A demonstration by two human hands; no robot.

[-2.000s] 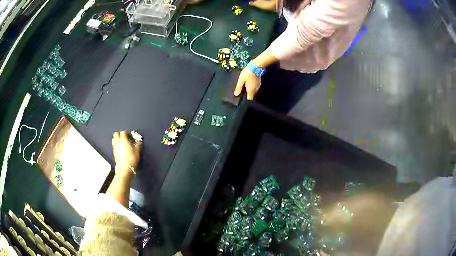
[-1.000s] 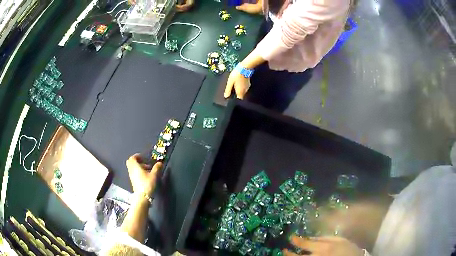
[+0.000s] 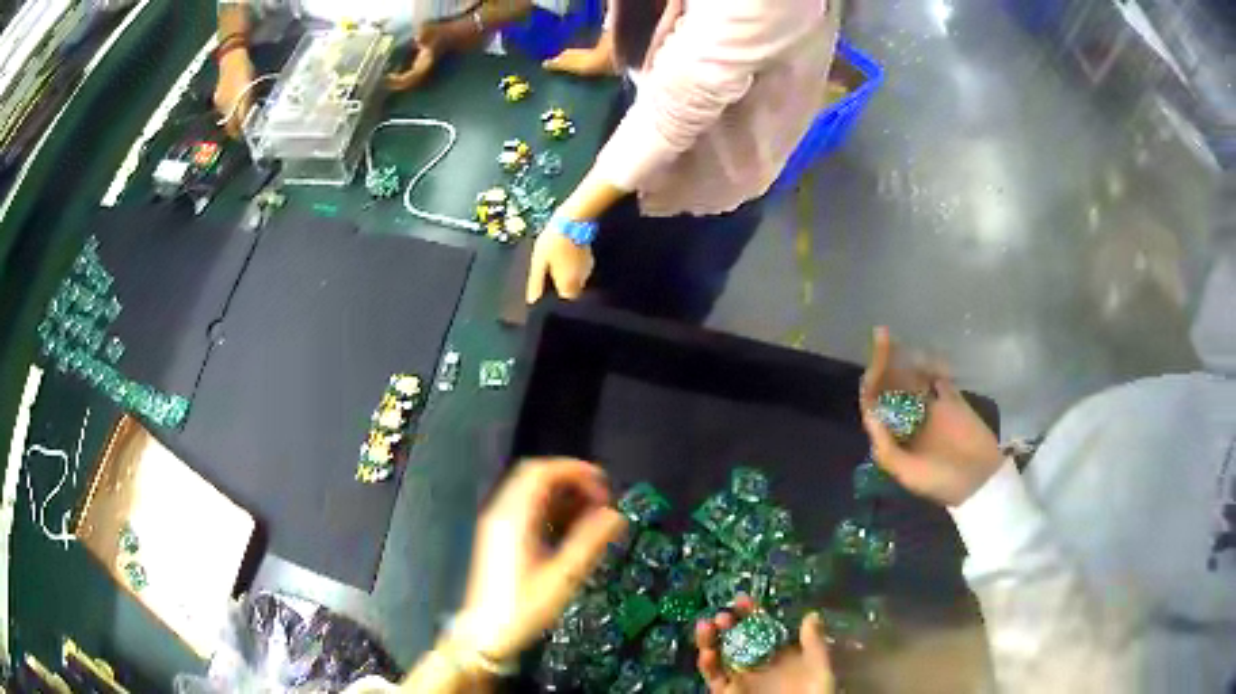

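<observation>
The black parts tray (image 3: 759, 355) holds a heap of small green circuit boards (image 3: 678, 556). My left hand (image 3: 536, 549) is over the tray's left side, fingers curled and apart, with nothing visible in it, close to the heap. My right hand (image 3: 800, 667), cut off by the bottom edge, holds a green circuit board (image 3: 750, 640) between its fingers above the heap. A row of populated circuit boards (image 3: 389, 429), yellow, black and white, lies along the right side of the black bench mat (image 3: 325, 319).
Another person's hand (image 3: 949, 441) holds a green board over the tray's right edge. A standing person's hand (image 3: 561, 260) rests at the tray's far-left corner. A test fixture (image 3: 319, 102), tan shallow tray (image 3: 170, 542) and plastic bag (image 3: 292, 644) lie around.
My left hand has left the row of populated boards and moved right to the tray. My right hand has come up with a board. The other person's hand has lifted a board. The view has shifted.
</observation>
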